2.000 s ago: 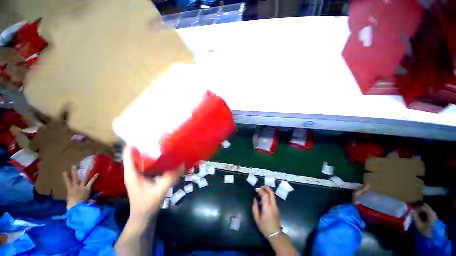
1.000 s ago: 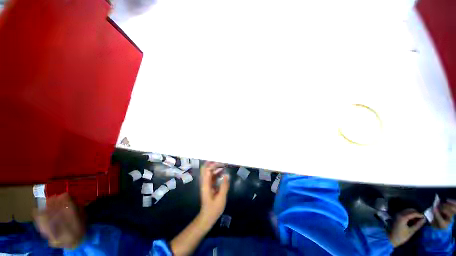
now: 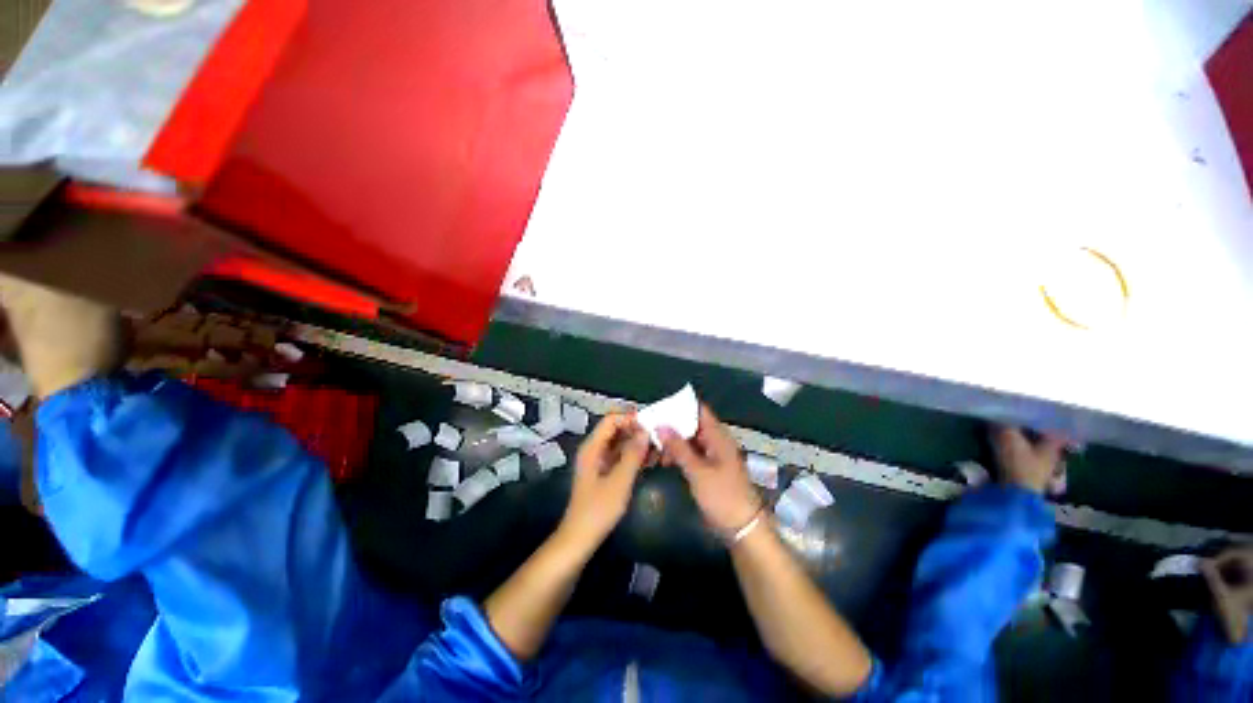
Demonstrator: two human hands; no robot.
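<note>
My left hand [image 3: 606,471] and my right hand [image 3: 705,464] are close together over the dark bench. Both hold one white slip [image 3: 669,413] between their fingertips, its pointed corner up. A thin bracelet is on my right wrist. Many loose white slips [image 3: 506,467] lie on the bench left of my hands, and a few more [image 3: 803,499] lie to the right. One slip lies alone on the bench below my hands.
A large red box [image 3: 399,151] stands at the upper left on the white shelf [image 3: 825,165]. A rubber band [image 3: 1086,287] lies on the shelf. Blue-sleeved people work on both sides. A green belt [image 3: 879,408] runs beyond the bench's pale edging.
My hands have come together on a white slip. The view has shifted, so more of the large red box and the green belt shows. The right neighbour's hand is now at the belt.
</note>
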